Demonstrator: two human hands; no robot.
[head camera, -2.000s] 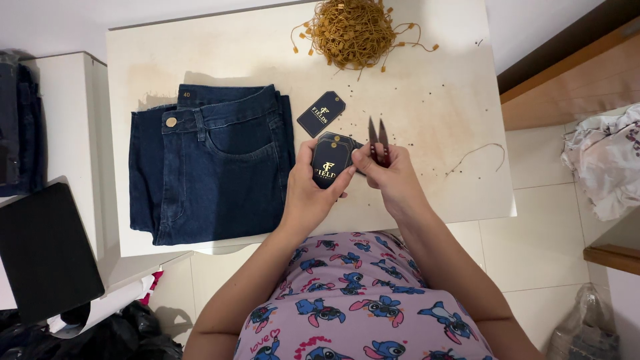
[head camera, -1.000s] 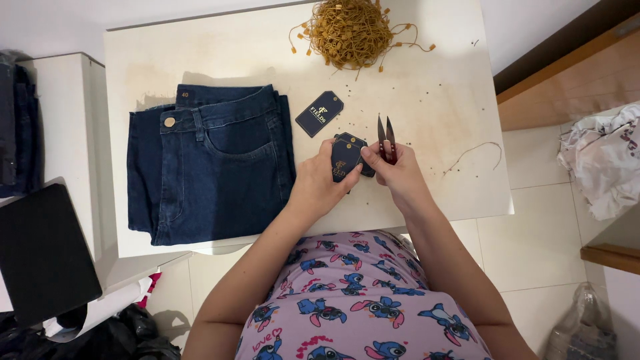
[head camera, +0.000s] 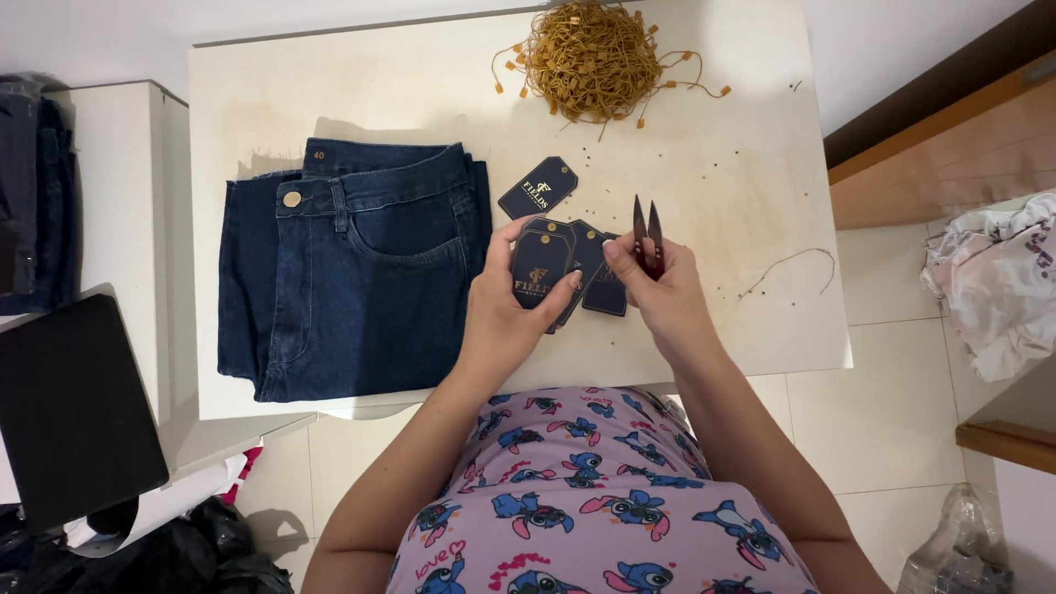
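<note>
My left hand (head camera: 516, 309) grips several dark blue card hang tags (head camera: 540, 256), each with an eyelet and gold print. My right hand (head camera: 664, 285) holds thread snips (head camera: 648, 231), blades up and apart, against the palm. Its thumb and fingers meet the edge of a dark tag (head camera: 606, 289) that fans out to the right of the others. Another hang tag (head camera: 539, 188) lies on the white table (head camera: 726, 346) above my left hand. Folded dark blue jeans (head camera: 355, 280) with a brass-coloured button lie left of my hands.
A tangled heap of mustard tag strings (head camera: 590, 62) sits at the table's far edge. A loose string (head camera: 788, 264) and small dark specks lie at the right. A black flat object (head camera: 78, 412) is on the left; crumpled pale fabric (head camera: 998, 280) is beyond the table's right side.
The tags at my hands, gathered in a stack one second ago, are now spread apart, with some fanned toward my right hand. The snips stay in my right hand.
</note>
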